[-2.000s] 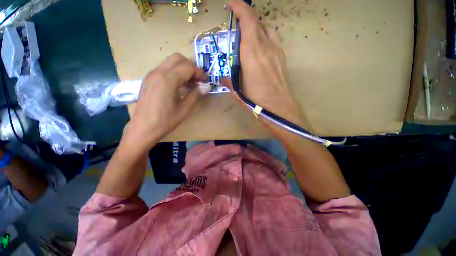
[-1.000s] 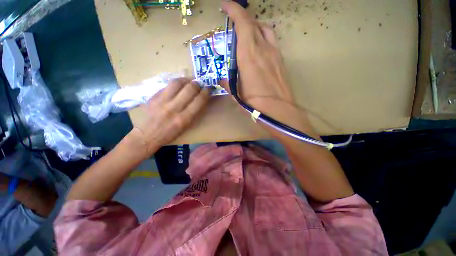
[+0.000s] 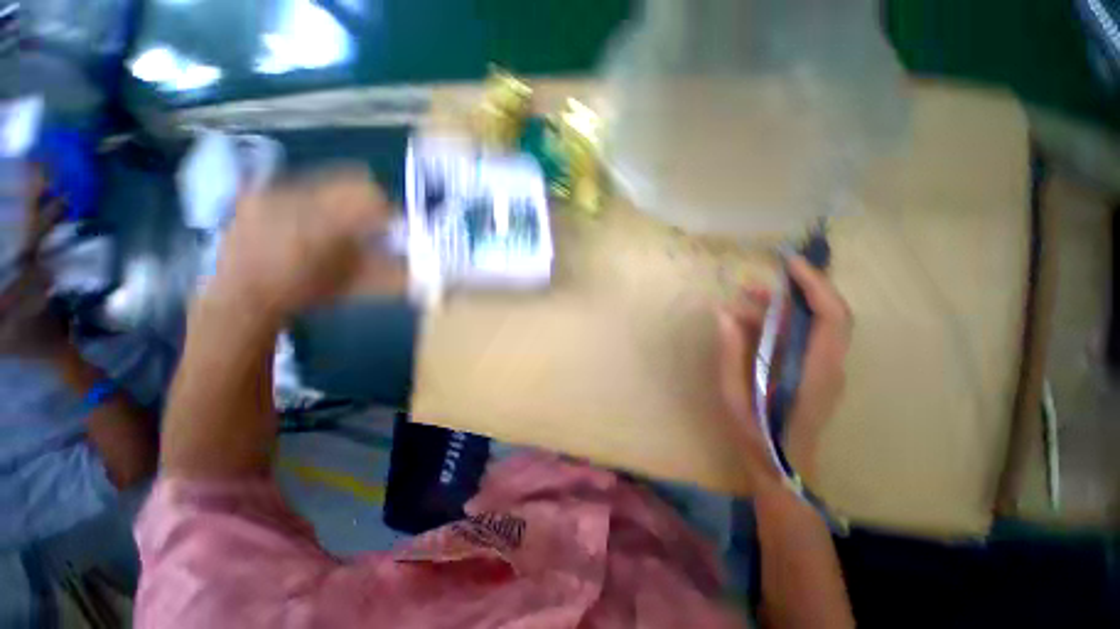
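The frame is blurred. The white square housing with the circuit board [image 3: 479, 219] is at the left part of the cardboard mat [image 3: 614, 356]. My left hand [image 3: 301, 240] is closed at the housing's left side, around something pale, perhaps its cable or bag; blur hides the exact grip. My right hand [image 3: 786, 356] holds the black soldering iron [image 3: 792, 326] over the mat's right half, apart from the housing. Green and gold components [image 3: 565, 154] lie just right of the housing's upper part.
A cloudy translucent hood [image 3: 755, 123] hangs over the mat's back. A side tray [image 3: 1081, 369] with a pale stick is at the right. Another person's arm [image 3: 105, 406] is at the left, near a white unit [image 3: 221, 178]. The green line surface [image 3: 970, 43] runs behind.
The view has shifted, showing the hood. The housing is now farther left, beside my raised left hand. My right hand with the iron has moved right, away from the housing.
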